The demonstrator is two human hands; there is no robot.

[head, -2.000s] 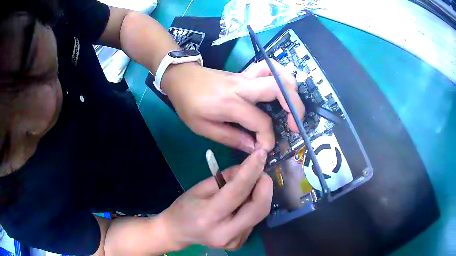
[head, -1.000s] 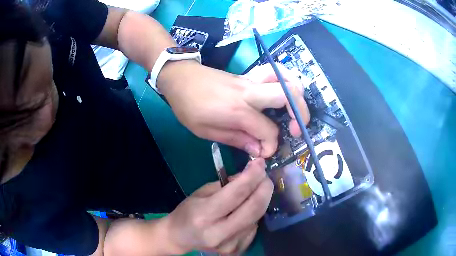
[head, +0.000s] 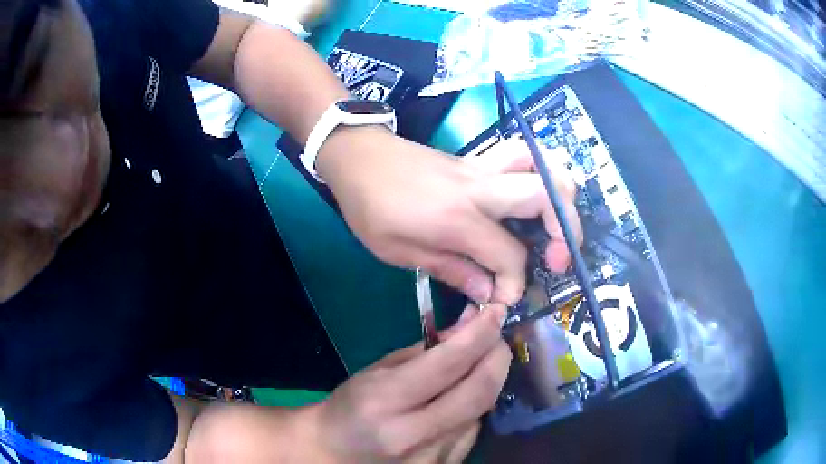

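Note:
Neither my left hand nor my right hand is in view. Both visible hands belong to another person at the left. An open housing (head: 670, 313) lies tilted on a black mat (head: 725, 317), with a crowded circuit board (head: 593, 181) and a round pale fan (head: 620, 331). A long thin black bar (head: 554, 195) crosses above the board. The person's fingertips pinch together at the housing's near-left edge; what they hold there is too small to tell. A slim metal-looking tool (head: 426, 304) sticks out of the person's lower hand. Their upper hand covers part of the board.
The person in a black shirt (head: 208, 245) leans in from the left, wearing a white-banded watch (head: 321, 140). A clear plastic bag (head: 507, 45) and a second dark unit (head: 362, 77) lie at the top on the green bench (head: 312, 272). A pale strip (head: 725, 100) runs at top right.
The housing, bag and the other person's hands sit slightly lower and farther right in the picture. Their fingertips stay pinched at the board edge. A shiny glare on the mat has shifted.

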